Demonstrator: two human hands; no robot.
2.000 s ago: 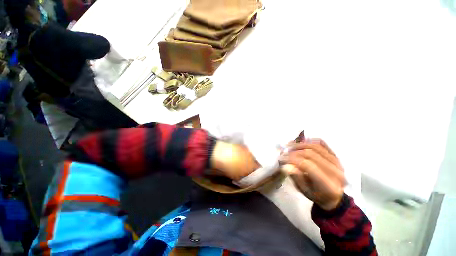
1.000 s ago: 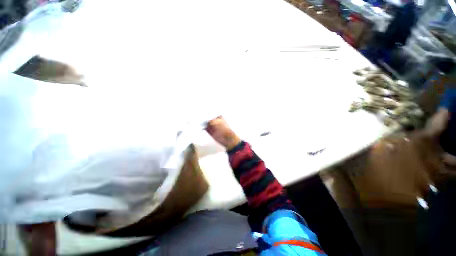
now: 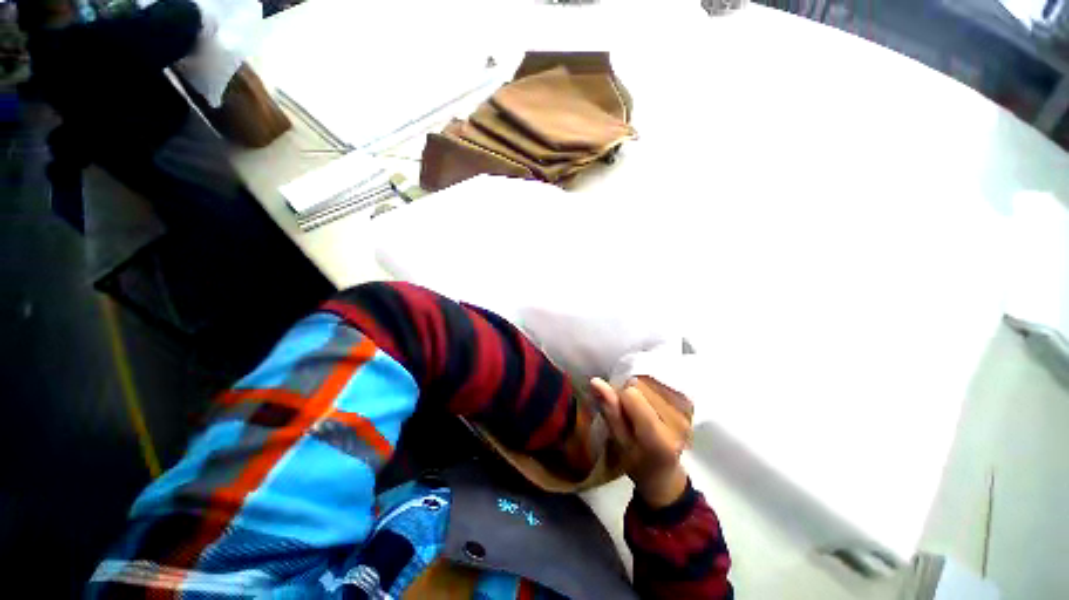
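A brown handbag [image 3: 668, 402] lies at the table edge against my apron, its tan rim curving under my left sleeve. White tissue paper [image 3: 574, 333] covers part of it and goes into its mouth. My left arm reaches across into the bag; my left hand is hidden inside, with only its sleeve end and wrist area showing. My right hand [image 3: 642, 431] grips the bag's edge on the right, fingers bent over the rim and paper.
A pile of flat brown bags [image 3: 533, 123] overlaps beyond my left arm. Narrow white stacks [image 3: 340, 193] lie at the left table edge. A person in dark clothes [image 3: 117, 70] is at the upper left beside another brown bag [image 3: 250, 108]. White stacks lie at the right.
The view has swung back left from the table's right side. My left arm is now inside the bag and my right hand is on its rim. A white sheet now spreads where straps showed earlier.
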